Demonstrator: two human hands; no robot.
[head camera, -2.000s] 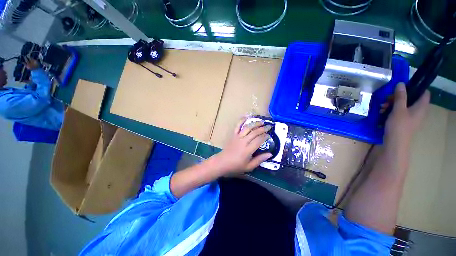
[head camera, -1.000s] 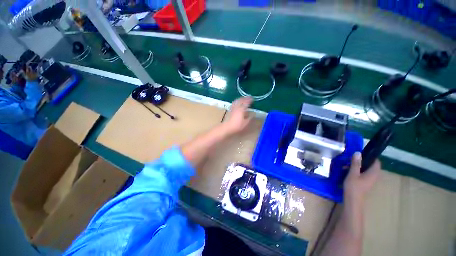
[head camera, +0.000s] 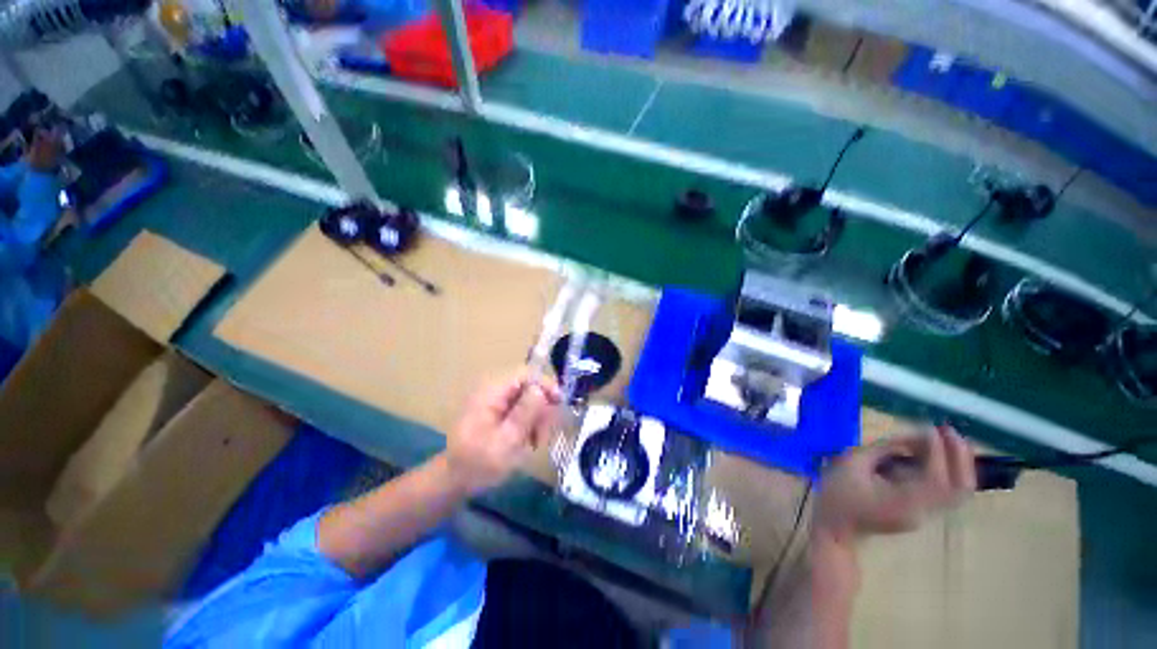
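Observation:
My left hand (head camera: 508, 429) grips a pale double-hoop headband (head camera: 580, 314), blurred, with a black ear cup (head camera: 586, 365) at its far side, above the cardboard. Another black ear cup (head camera: 615, 459) lies on the white holding fixture (head camera: 645, 439), right of my left hand. My right hand (head camera: 903, 484) is closed around the black electric screwdriver (head camera: 1000, 473), which lies sideways with its cable running right. The grip is blurred and partly hidden by the fingers.
A silver screw feeder (head camera: 780, 332) stands in a blue tray (head camera: 666, 351). Two ear cups with microphones (head camera: 391, 230) lie on the cardboard (head camera: 419, 332). Headsets (head camera: 941, 285) lie on the green surface beyond. An open carton (head camera: 140, 431) is at left. Another person's blue sleeve (head camera: 32, 197) shows at far left.
My left hand has come back from the far bench edge with a headset in it; one headset is gone from the green surface. The screwdriver has turned from upright to sideways in my right hand.

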